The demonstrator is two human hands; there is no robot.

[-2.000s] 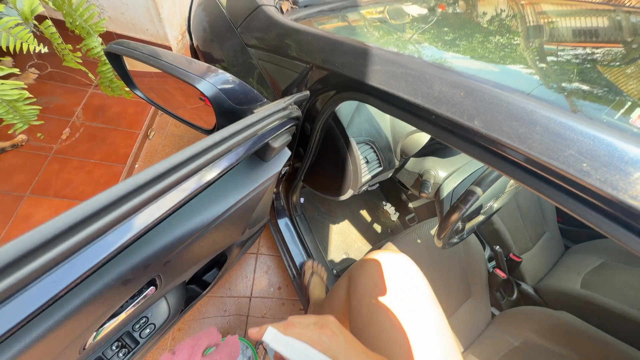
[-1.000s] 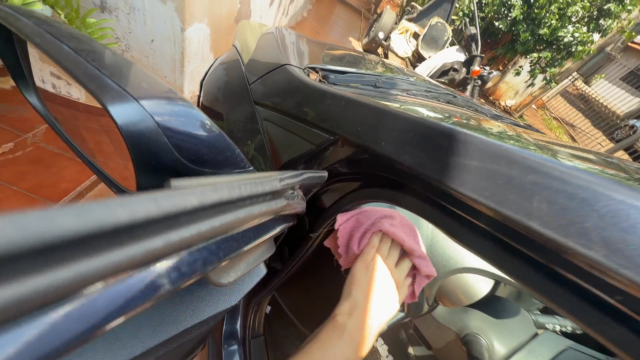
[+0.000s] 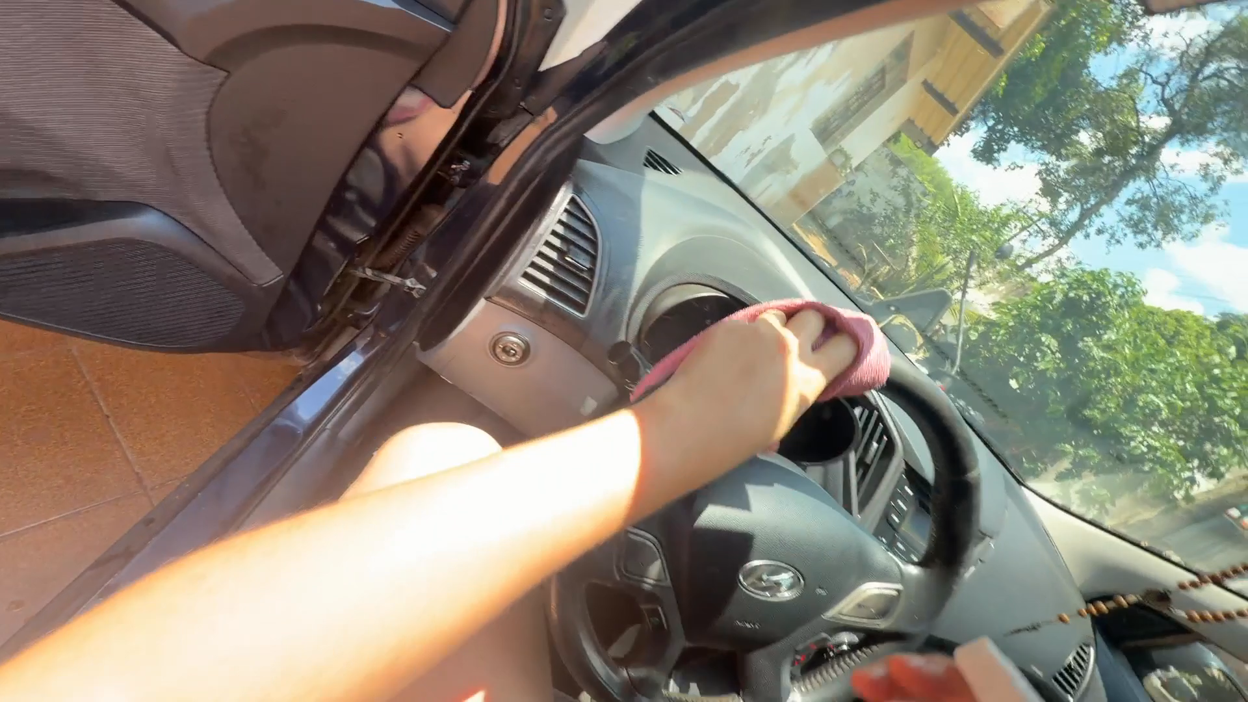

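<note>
My left hand (image 3: 746, 385) presses a pink cloth (image 3: 863, 356) against the upper rim of the black steering wheel (image 3: 954, 478), its fingers bent over the cloth. That arm reaches in from the lower left, across the wheel's left side. Behind the hand are the round hoods of the instrument cluster (image 3: 682, 317), partly hidden. At the bottom edge, right of the wheel's hub, reddish blurred fingers of my right hand (image 3: 912, 678) are around a white object (image 3: 999, 673); most of both is cut off.
The open car door (image 3: 283, 146) stands at the left, over a tiled floor (image 3: 78, 429). A side air vent (image 3: 564, 255) and the dashboard lie ahead, under the windshield (image 3: 877, 195). A beaded string (image 3: 1121, 606) hangs at the lower right. My knee (image 3: 429, 448) is below the dashboard.
The view has moved from outside the door opening to the driver's place. The hand with the pink cloth, near the door frame a second ago, is now on the steering wheel.
</note>
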